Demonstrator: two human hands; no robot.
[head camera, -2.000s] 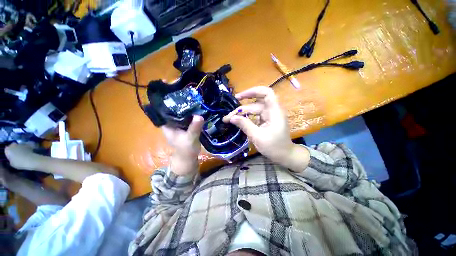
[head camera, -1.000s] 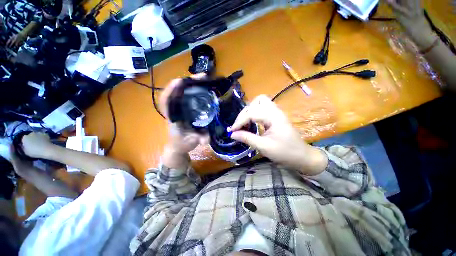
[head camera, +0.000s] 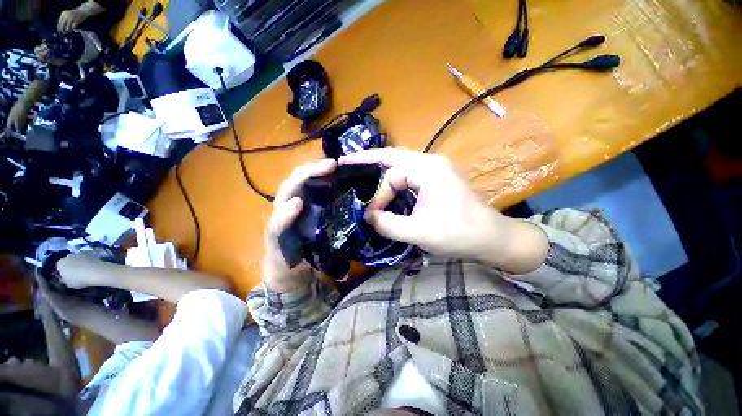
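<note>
My left hand (head camera: 286, 219) holds the black front housing (head camera: 311, 236) by its outer side, its circuit board (head camera: 342, 225) facing up and to the right. My right hand (head camera: 431, 203) is at the board's right edge, thumb and fingertips pinched together by yellow and blue wires (head camera: 377, 188). What the fingertips pinch is too small to tell. The camera body (head camera: 392, 258) sits below and behind my right hand, mostly hidden, close to my shirt. A spare housing with a board (head camera: 355, 138) lies just above my hands, and another (head camera: 309, 93) lies further up.
A black tail cable (head camera: 521, 76) and an orange-white pen-like tool (head camera: 477, 90) lie on the orange table (head camera: 561, 122). White camera bodies (head camera: 218, 50) and dark parts crowd the left. A coworker's arm (head camera: 138, 277) reaches in at lower left. Dark trays (head camera: 285, 24) stand at the back.
My left hand has tipped the front housing from its lens side to its board side. My right hand stays pinched near the wires. The other person's arm and white part at upper right are gone.
</note>
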